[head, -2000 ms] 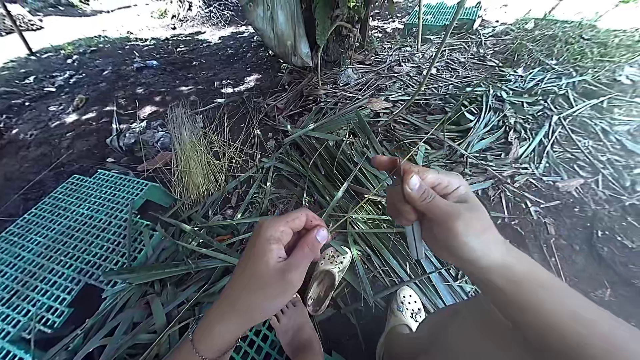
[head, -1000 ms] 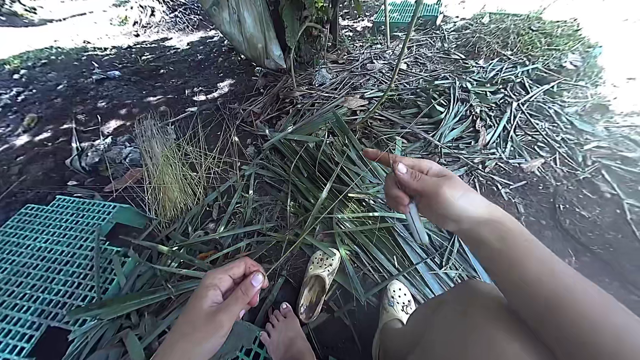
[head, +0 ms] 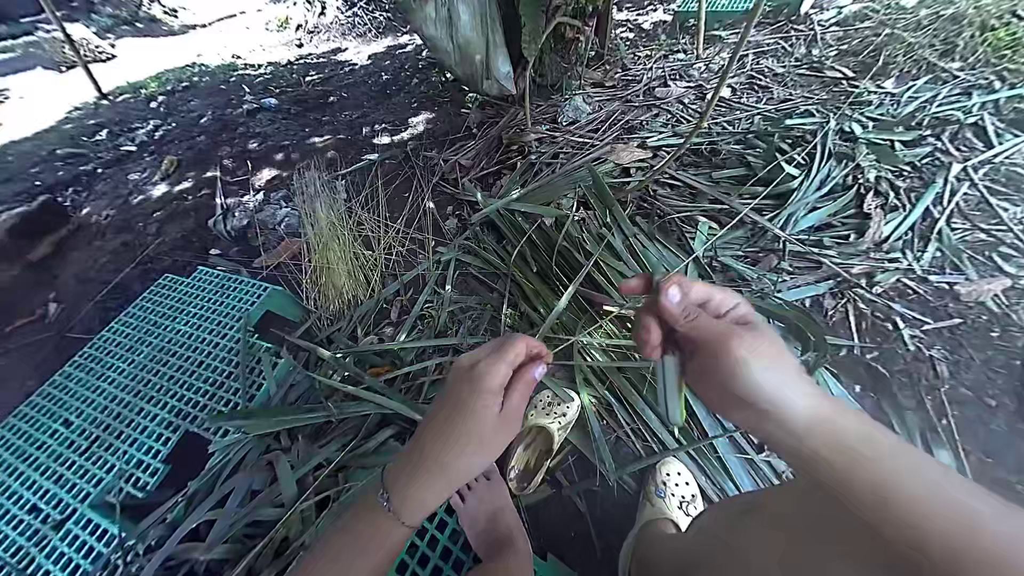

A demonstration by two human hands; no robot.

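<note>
My left hand [head: 488, 400] pinches the end of a thin plant strand between thumb and fingertips. To its right, my right hand [head: 712, 336] is closed around a folded green leaf strip [head: 670, 388] that hangs below the fist; the strand seems to run between the hands. Whether the right hand also holds a tool is hidden by its fingers. Beneath both hands lies a pile of long green leaves [head: 544, 264]. A bundle of thin yellowish fibres [head: 332, 248] stands beyond the left hand, left of the pile.
A green plastic grate [head: 136, 384] lies at the left. One cream clog [head: 544, 440] stands empty by my bare foot [head: 490, 512]; another clog [head: 668, 500] is on my other foot. Cut leaves [head: 848, 176] litter the ground at right. Thin sticks [head: 716, 92] rise near a trunk.
Since a second ago, my left hand has moved up and closer to my right hand. The right hand still grips the leaf strip.
</note>
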